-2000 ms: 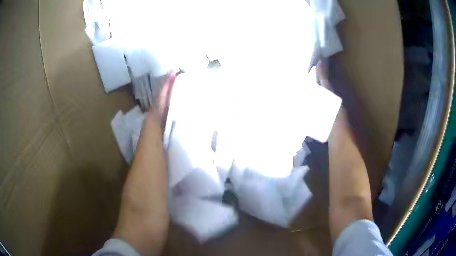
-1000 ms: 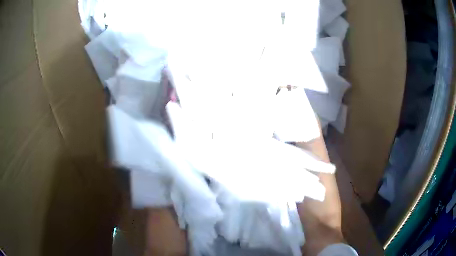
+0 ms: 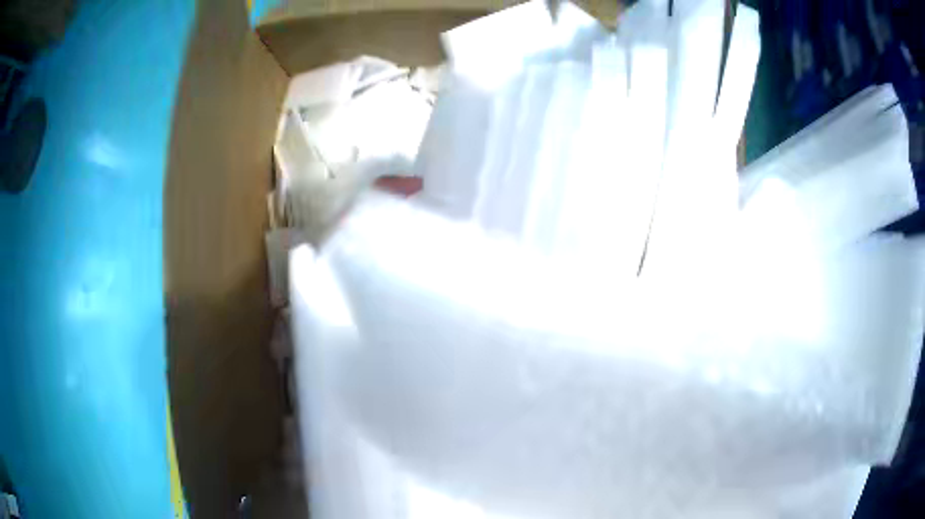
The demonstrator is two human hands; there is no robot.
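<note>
A large, blurred mass of white leaflets (image 3: 588, 335) is raised close to the camera and fills the middle and right of the view. Several leaflets stand upright side by side at its top, and others fan out at the right. More white leaflets (image 3: 365, 127) lie inside the open corrugated box (image 3: 218, 253), behind and left of the raised mass. A small reddish patch shows at the left edge of the mass; it may be part of my left hand, but I cannot tell. My right hand is not visible; the leaflets cover that area.
The blue floor (image 3: 86, 274) runs along the left, with a yellow line beside the box wall. A dark round object (image 3: 22, 145) is at the far left. Dark blue printed items (image 3: 842, 46) are at the upper right, with a strip of green beside them.
The leaflets have come up out of the box and closer to the camera. The view has shifted, so the floor and box rim now show. Both forearms have gone out of sight.
</note>
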